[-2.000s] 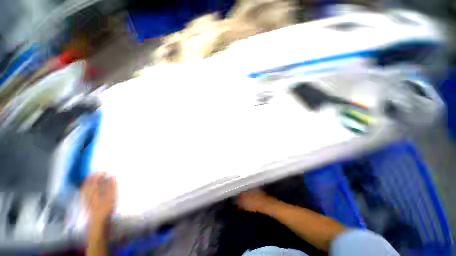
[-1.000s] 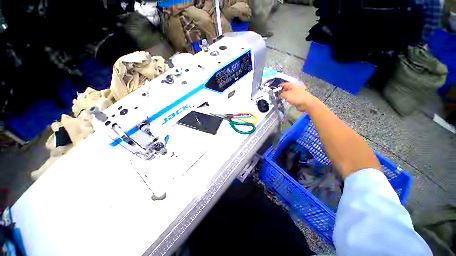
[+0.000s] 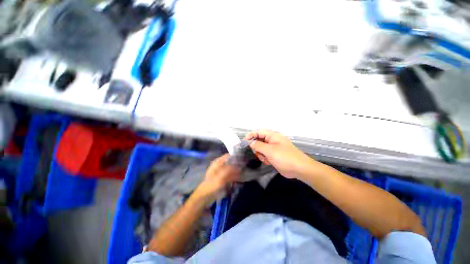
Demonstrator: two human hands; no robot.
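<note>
My right hand [image 3: 278, 152] pinches a small grey cloth piece [image 3: 242, 149] over my lap, just below the table's front edge. My left hand [image 3: 220, 174] is blurred at the lower left of the same piece and holds it too. A small white strip [image 3: 228, 138] stands out above the piece. The blue bin [image 3: 122, 206] left of my lap holds grey pieces [image 3: 178, 191]. The white sewing table [image 3: 232, 62] lies in front of me. The sewing machine head [image 3: 427, 36] is cut off and blurred at the upper right.
A black phone [image 3: 416, 92] and green-yellow handled scissors [image 3: 449, 140] lie on the right of the table. A blue basket crate [image 3: 425, 206] is right of my lap. A red stool [image 3: 85, 149] is under the table at left. Grey cloth [image 3: 77, 33] lies on the neighbouring table.
The view has swung left and down. My right hand has left the machine's right end and now holds a grey piece. My left hand has come into view at the same piece.
</note>
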